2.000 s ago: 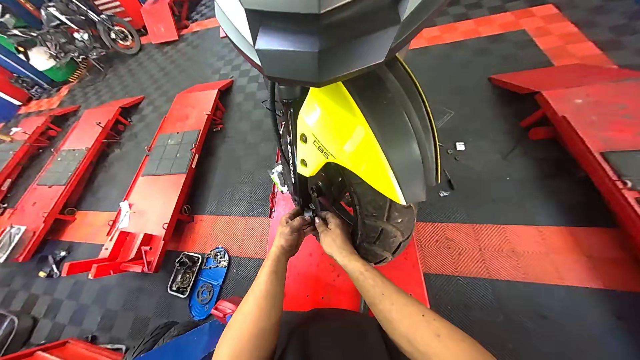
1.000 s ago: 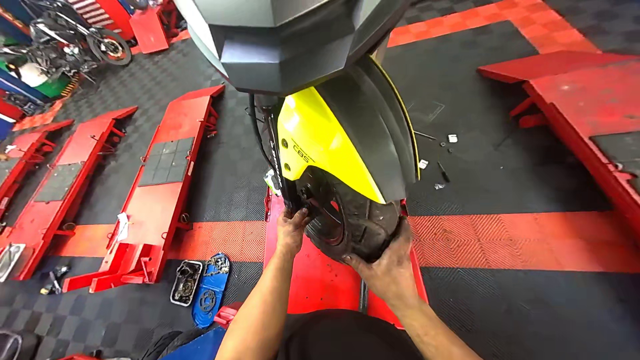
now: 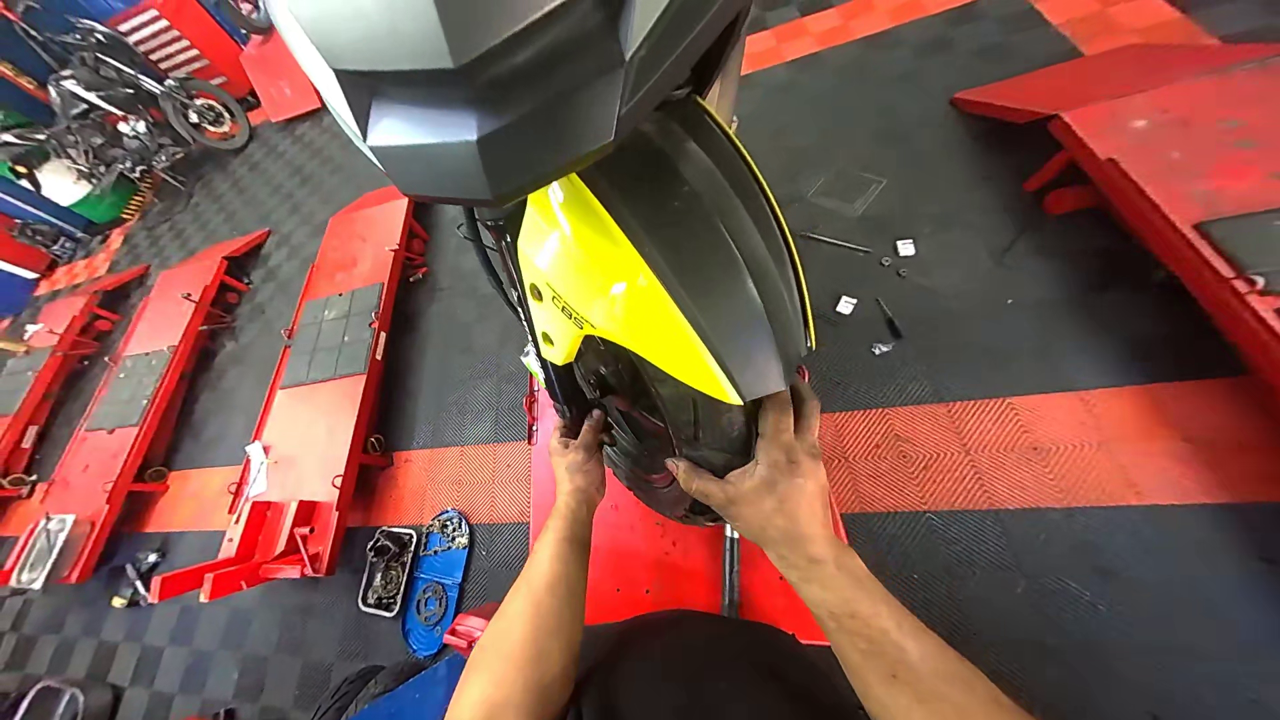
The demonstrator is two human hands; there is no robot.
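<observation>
In the head view the front wheel's tire (image 3: 725, 440) sits beneath a yellow and black front fender (image 3: 620, 285) of a motorcycle or scooter. My right hand (image 3: 765, 475) grips the tire, thumb on the near sidewall and fingers over the tread just below the fender's tip. My left hand (image 3: 580, 455) is closed around the lower end of the black fork leg (image 3: 565, 390), near the wheel's axle; the exact part under its fingers is hidden. The dark front cowl (image 3: 490, 120) hangs above the fender. Under the wheel lies a red lift platform (image 3: 650, 560).
Red lift ramps stand at the left (image 3: 325, 340) and right (image 3: 1180, 150). A metal tray of parts (image 3: 387, 570) and a blue tray (image 3: 436, 585) lie on the floor at lower left. A screwdriver (image 3: 889, 318), a thin rod (image 3: 836, 243) and small pieces lie right of the fender.
My right hand has moved from beside my left hand at the fork's lower end onto the tire. My left hand stays low on the fork. The wheel has turned somewhat toward the left.
</observation>
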